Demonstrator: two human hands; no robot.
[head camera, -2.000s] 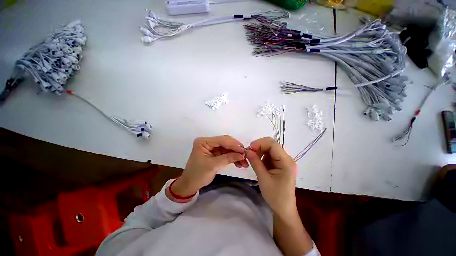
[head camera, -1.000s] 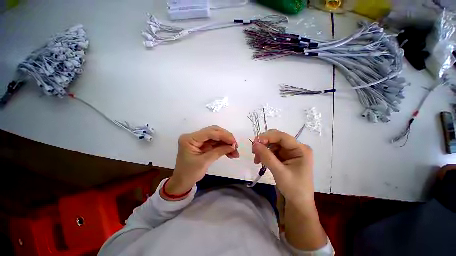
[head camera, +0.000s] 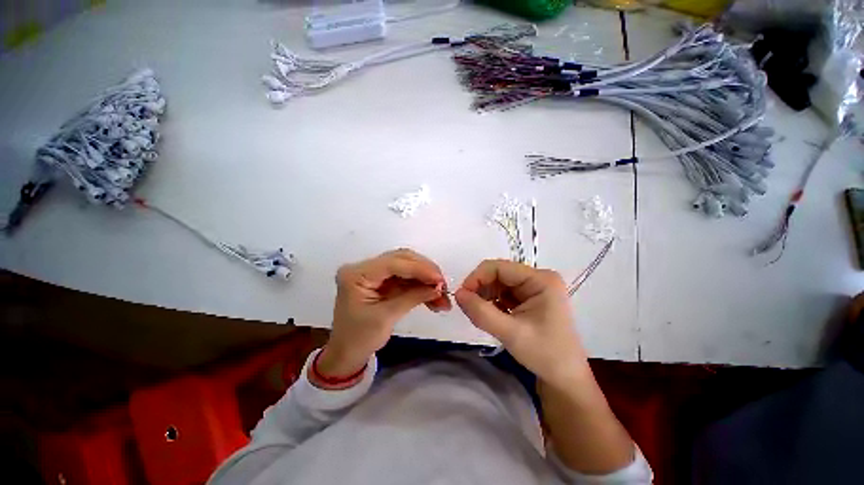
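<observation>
My left hand (head camera: 379, 301) pinches a tiny pale piece at its fingertips, likely a connector housing; the fingers mostly hide it. My right hand (head camera: 521, 308) pinches a thin wire lead close to it, the fingertips of both hands nearly touching. More thin wire leads (head camera: 513, 237) of the harness fan out beyond my right hand over the table, and others (head camera: 592, 265) show to its right. The cable itself is mostly hidden under my right hand. Small white connector housings lie in loose piles, at centre (head camera: 410, 200), beside the leads (head camera: 510, 206) and further right (head camera: 598, 218).
A large harness bundle (head camera: 701, 114) lies at back right, a white bundle (head camera: 109, 142) at left. Single harnesses lie at the back (head camera: 379, 59), left (head camera: 208, 242) and right (head camera: 801, 189). A white box (head camera: 346, 24) stands at the back. Red stools (head camera: 189, 426) are below the table's edge.
Since a second ago my hands have come back together at the fingertips. The leads near my right hand have shifted, with several again to its right. The view has tilted slightly.
</observation>
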